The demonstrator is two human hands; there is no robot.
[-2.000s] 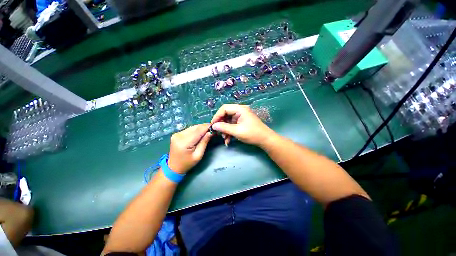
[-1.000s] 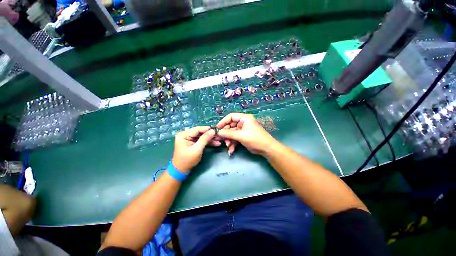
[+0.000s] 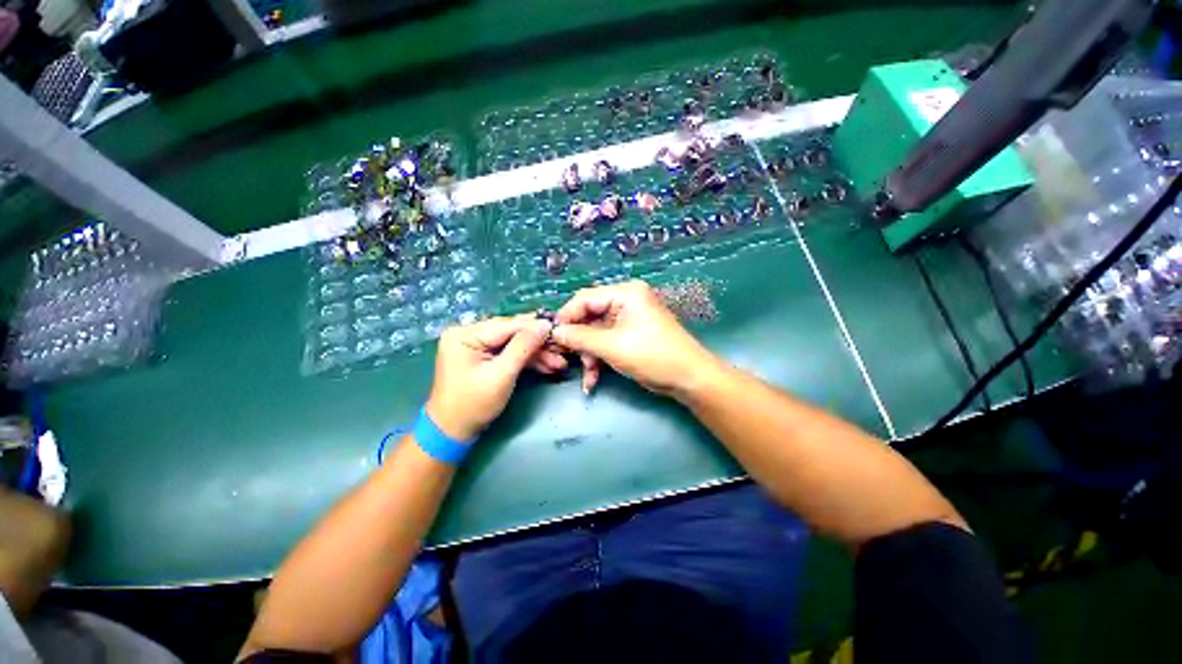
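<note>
A small dark round assembly is pinched between the fingertips of both hands above the green mat. My left hand holds it from the left with thumb and forefinger. A blue strap is round the left wrist. My right hand holds it from the right, its lower fingers curled beneath. The fingers hide most of the part. A loose pile of tiny copper-coloured screws lies on the mat just beyond the right hand.
A clear tray with heaped parts stands left of centre; another tray holds pinkish parts. The grey screwdriver hangs at right before a green box. Side trays stand far left and right. A person's arm shows lower left.
The camera view has shifted slightly. Both hands keep the small part between their fingertips, with small changes in finger position. The trays and piles look the same.
</note>
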